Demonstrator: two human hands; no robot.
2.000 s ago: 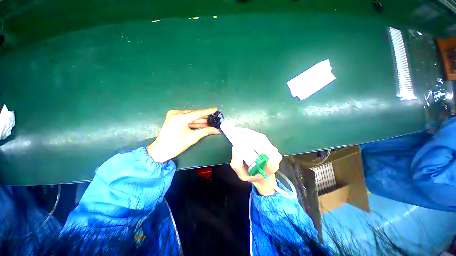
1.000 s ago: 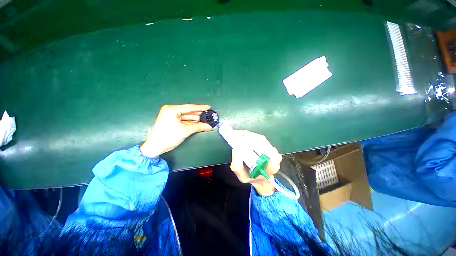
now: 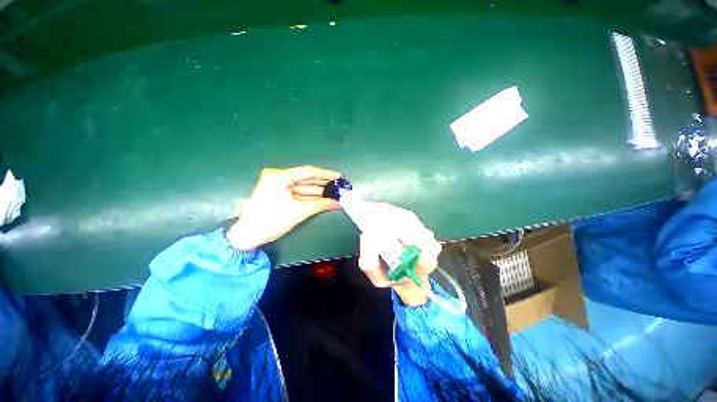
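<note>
My left hand [image 3: 277,206] pinches a small round black part [image 3: 335,189] between thumb and fingers, above the green bench surface [image 3: 196,133]. My right hand [image 3: 399,242] holds the glue syringe like a pen, its tip pointing up-left at the black part. The tip seems to touch the part or be right at it. The green adapter head [image 3: 405,264] shows at the rear of the syringe, and a pale air hose [image 3: 450,292] curves from it past my right wrist. Most of the syringe barrel is hidden in my fingers.
A white paper sheet [image 3: 489,119] lies right of my hands. A ridged white strip [image 3: 634,90] lies at far right beside shiny clear film [image 3: 693,145]. A crumpled white tissue [image 3: 11,198] is at the left edge. An open cardboard box [image 3: 562,275] and a person's blue sleeve [image 3: 692,251] are at lower right.
One second ago the black part was turned more face-up and a little left, with the tip just beside it. Now my left hand has moved slightly right and the part meets the tip.
</note>
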